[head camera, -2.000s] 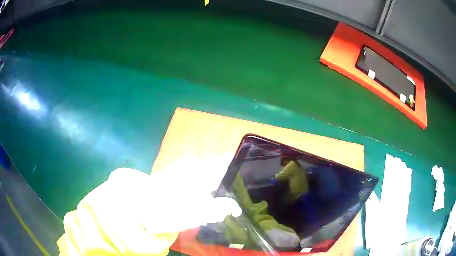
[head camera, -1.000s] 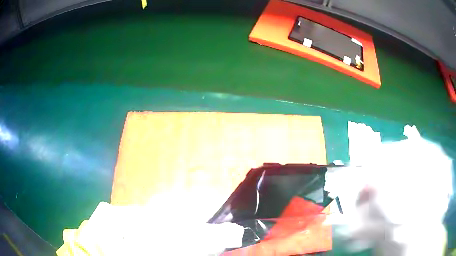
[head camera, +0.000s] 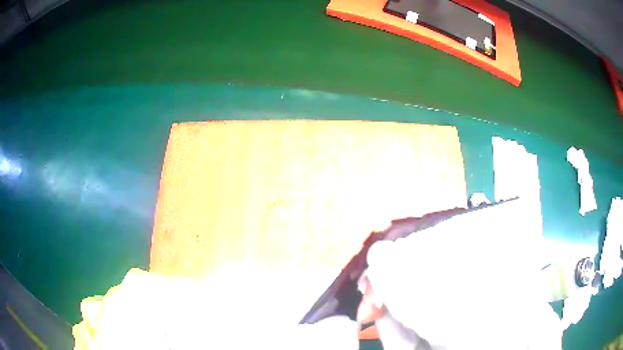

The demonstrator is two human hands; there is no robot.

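A dark display panel [head camera: 350, 284] is held tilted above the front right of the orange foam pad [head camera: 225, 178]; only its thin dark upper part shows between my hands. My left hand [head camera: 273, 307], in a white overexposed glove with a yellow sleeve, is at the panel's lower left corner. My right hand [head camera: 451, 280], also white and overexposed, lies over the panel's right part, with some reddish fingertip colour showing. The hands hide most of the panel. Whether a wipe is in the right hand cannot be told.
A white ragged strip [head camera: 516, 171] lies right of the pad, with a smaller white piece [head camera: 583, 179] beyond. A pale bottle with a round metallic top [head camera: 585, 271] is at the right. Another panel [head camera: 444, 24] lies on a red-orange pad [head camera: 507, 58] on the darker green strip [head camera: 205, 51].
The panel was flat and glossy on the pad, then raised and tilted. My right hand came in from the right and has moved left across the panel. The view has shifted.
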